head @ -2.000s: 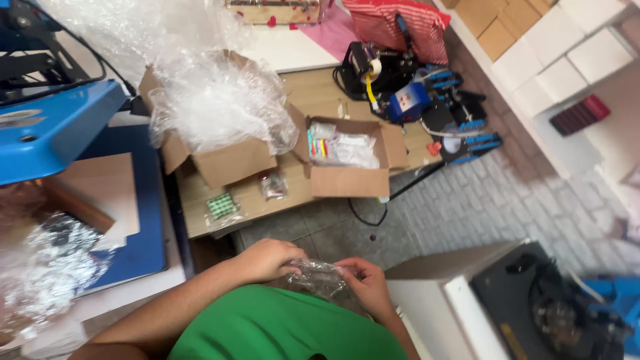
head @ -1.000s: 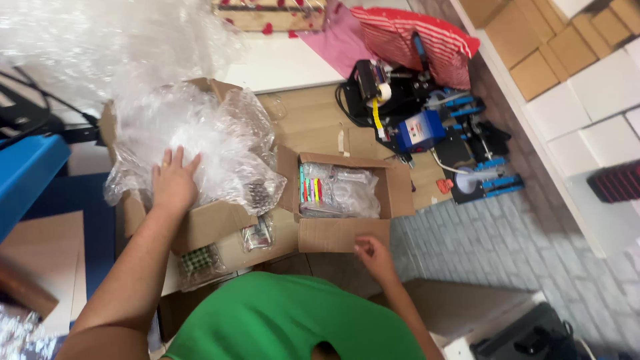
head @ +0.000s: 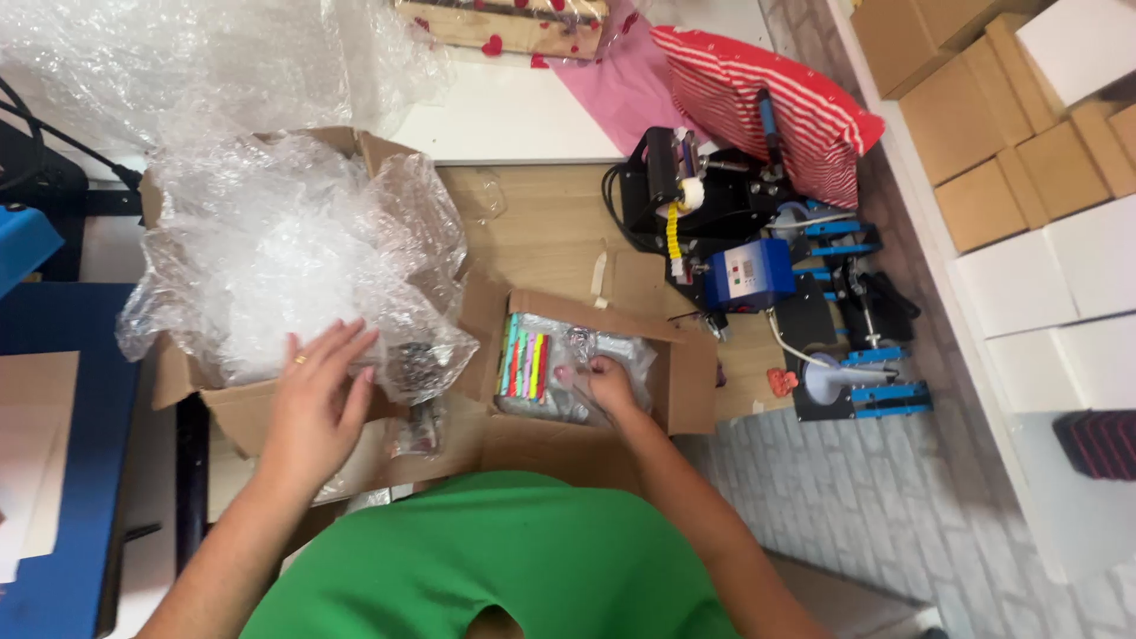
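My left hand [head: 324, 395] lies with spread fingers on the crumpled clear plastic wrap [head: 284, 257] that overfills a large open cardboard box [head: 244, 422]. Inside a smaller open cardboard box [head: 692, 382], to the right, my right hand [head: 603, 386] has its fingers bent at clear plastic packaging [head: 635, 355]; whether it grips any of it is not plain. A row of thin colourful items [head: 525, 359] stands at the left of that small box. Between the boxes lies a small clear packet [head: 415, 435], partly under the wrap.
A black and blue heat press machine [head: 750, 275] stands at the table's right, near a red striped bag [head: 772, 106]. Brown and white boxes [head: 976, 115] are stacked at upper right. On the left is a blue surface [head: 84, 444] with paper sheets [head: 35, 453].
My right hand has moved from the small box's near edge into the box. My left hand stays on the plastic wrap. Two seconds ago both hands held clear plastic in front of my body.
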